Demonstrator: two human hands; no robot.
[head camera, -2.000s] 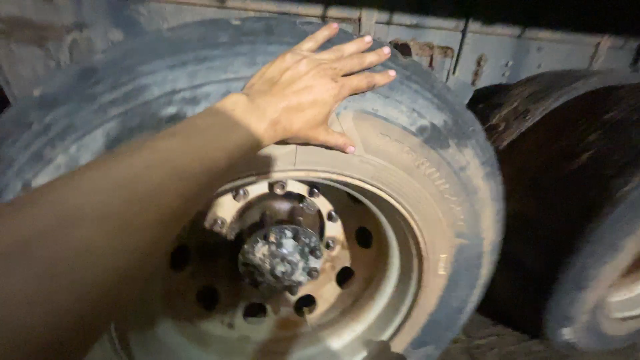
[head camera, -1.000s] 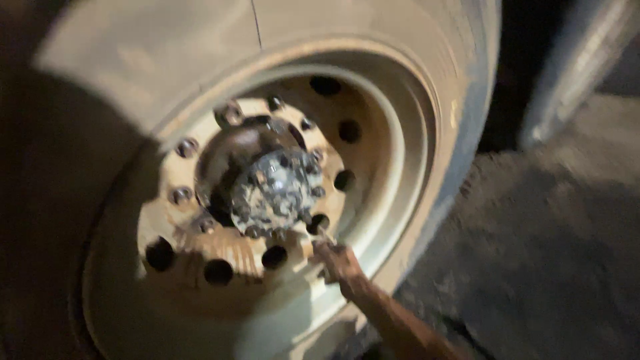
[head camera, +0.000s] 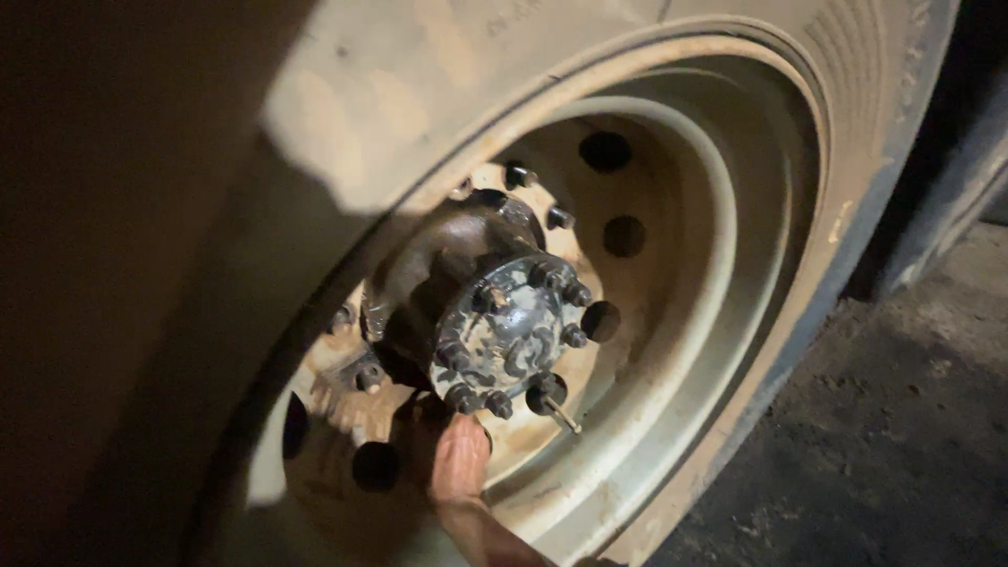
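A truck wheel's steel rim (head camera: 709, 299) fills the middle of the view, coated with brown dirt. From its centre the dark, greasy axle hub (head camera: 417, 276) juts out, ending in a round hub flange (head camera: 512, 331) ringed with studs and nuts. My right hand (head camera: 465, 461) reaches up from below, its visible fingers close together at the flange's lower edge by the nuts. Whether it touches them or holds anything cannot be told. A thin metal valve stem (head camera: 565, 417) sticks out to the right of the fingers. My left hand is not seen.
The dusty tire sidewall (head camera: 472, 102) surrounds the rim. Deep shadow covers the left side. Another tire (head camera: 953, 181) stands at the right edge, above dark, rough ground (head camera: 850, 449).
Two seconds ago my left hand lay spread on the top of the tire; it is now out of view. My right hand has moved left to below the hub flange. The view is closer to the hub.
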